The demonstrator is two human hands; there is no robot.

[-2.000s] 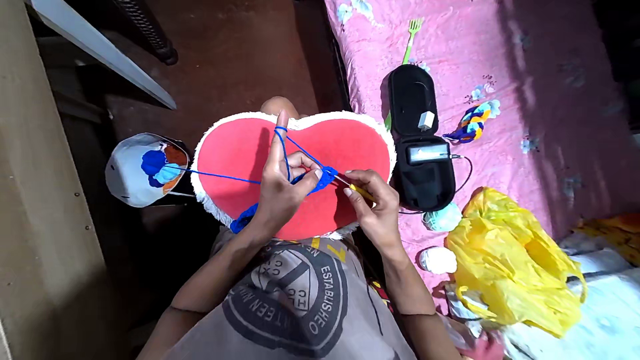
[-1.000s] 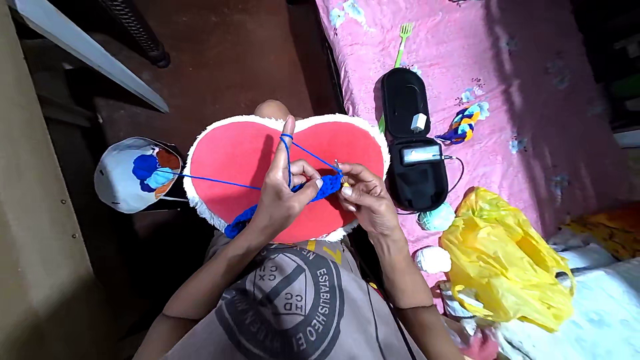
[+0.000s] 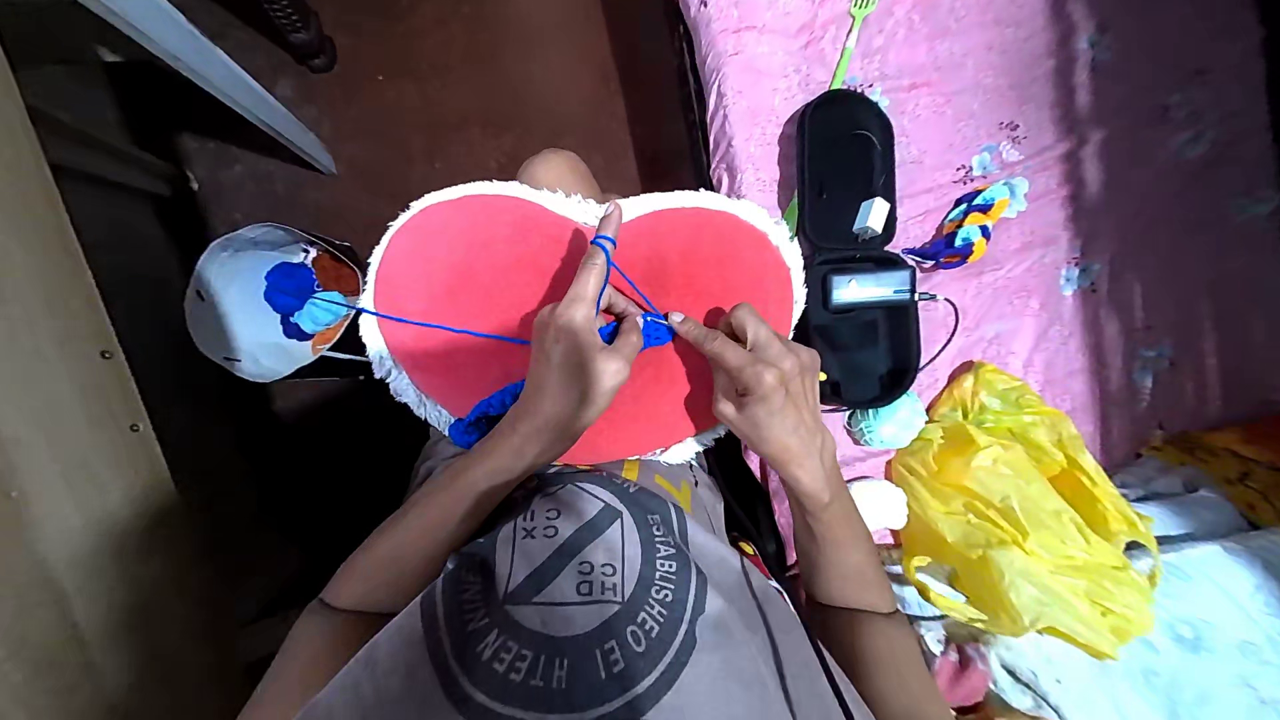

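Note:
My left hand [image 3: 585, 350] pinches a blue crocheted piece [image 3: 655, 330] between thumb and fingers, with its index finger raised and blue yarn [image 3: 440, 327] looped round it. My right hand [image 3: 765, 380] grips a crochet hook, mostly hidden by the fingers, whose tip is at the blue stitches. More of the blue work [image 3: 485, 415] lies below my left wrist. Under both hands, a red heart-shaped cushion [image 3: 450, 260] with white fluffy trim rests on my lap. The yarn runs left to a white container [image 3: 225, 310] holding blue, light blue and orange-brown yarn balls.
At right, a pink floral cloth [image 3: 1000, 80] bears an open black case [image 3: 845, 150] with a cabled device [image 3: 870, 288], a green plastic fork [image 3: 850, 45], a braided multicoloured yarn piece [image 3: 965, 228], a mint yarn ball [image 3: 890, 422], a white ball [image 3: 878, 503] and a yellow plastic bag [image 3: 1020, 510].
My right hand has turned, its index finger now reaching to the blue stitches; the yellowish hook handle seen earlier is now largely hidden. My left index finger stays raised with the yarn round it.

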